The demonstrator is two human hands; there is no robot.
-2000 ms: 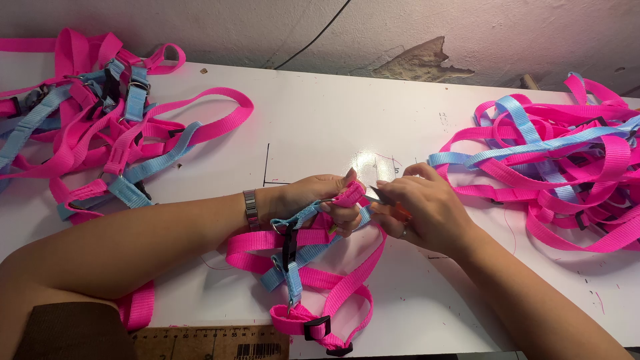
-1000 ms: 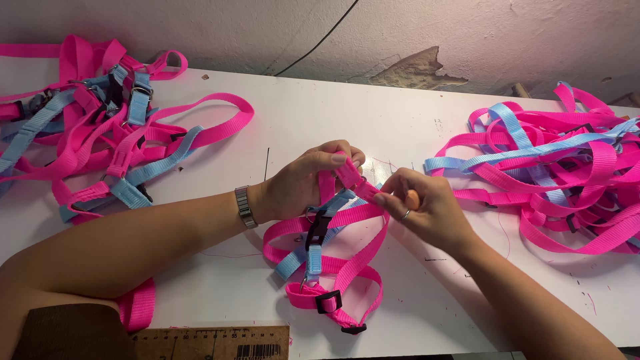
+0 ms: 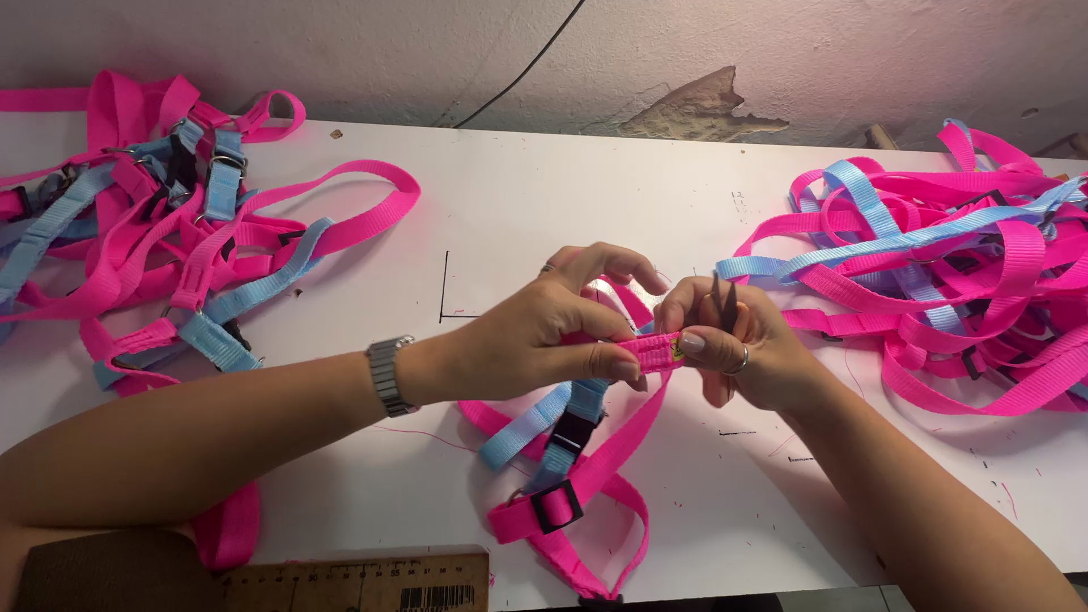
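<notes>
Between both hands is a stitched end of pink webbing with a small yellow tag. My left hand pinches its left part between thumb and fingers. My right hand pinches the right end and also keeps thread snips in the palm, blades pointing up. Below them hangs the rest of the pink and light blue webbing harness, with a black side-release buckle and a black plastic slider; its lower loop lies on the white table.
A heap of pink and blue harnesses lies at the left, another pile of webbing at the right. A wooden ruler is at the near edge of the white table. Behind stands a wall with chipped plaster. Loose threads lie about.
The snips' blades, at the webbing two seconds ago, now point up in my right hand. The pink end is now held out flat between both hands, and the harness hangs turned differently.
</notes>
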